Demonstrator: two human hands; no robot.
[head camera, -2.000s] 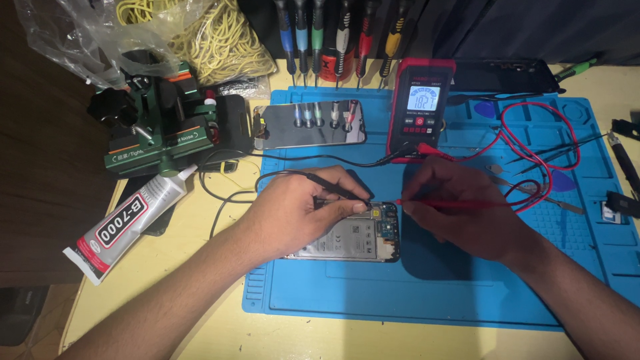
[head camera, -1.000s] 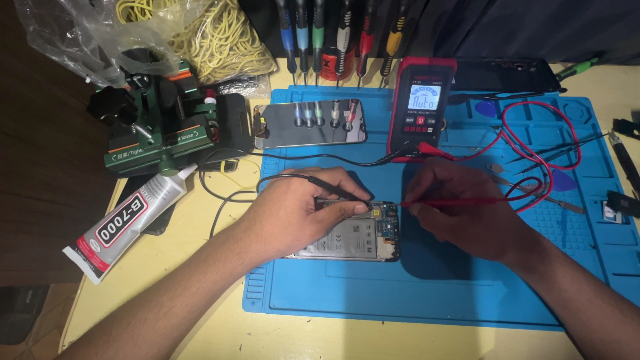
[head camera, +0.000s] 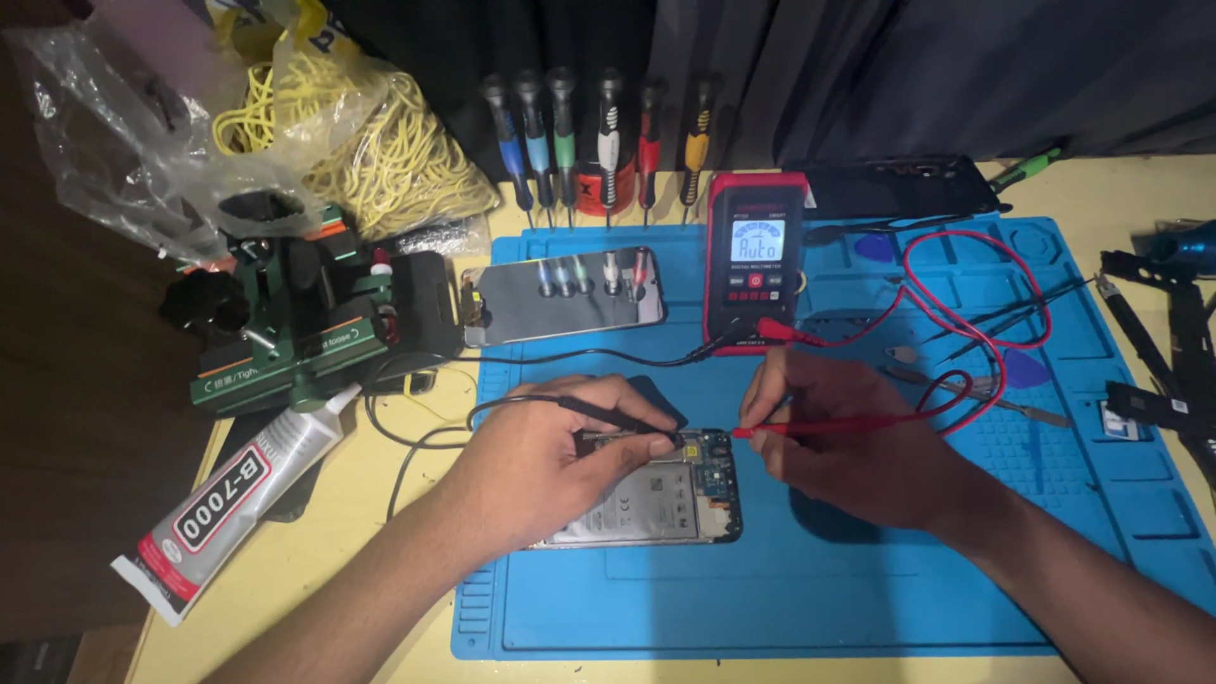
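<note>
An opened smartphone (head camera: 655, 503), its battery and circuit board exposed, lies on the blue silicone repair mat (head camera: 779, 608). My left hand (head camera: 560, 465) holds the black multimeter probe (head camera: 608, 415) and rests over the phone's left part; its tip is near the board's upper edge. Between the fingers of my right hand (head camera: 836, 437) is the red probe (head camera: 826, 426), its tip end just right of the phone's top right corner. Exact tip contact cannot be told. Behind them, a red and black digital multimeter (head camera: 755, 261) has a lit display, with both leads running from its lower end.
A detached phone screen (head camera: 565, 294) lies at the mat's upper left. Several screwdrivers (head camera: 608, 142) stand behind it. A green clamp fixture (head camera: 285, 332), a B-7000 glue tube (head camera: 237, 503) and a bag of yellow cord (head camera: 380, 152) are left. Tweezers (head camera: 1016, 313) and phone parts (head camera: 1178, 332) lie right.
The multimeter display has changed from a number two seconds ago to "Auto". Both hands stay in nearly the same place, each with its probe.
</note>
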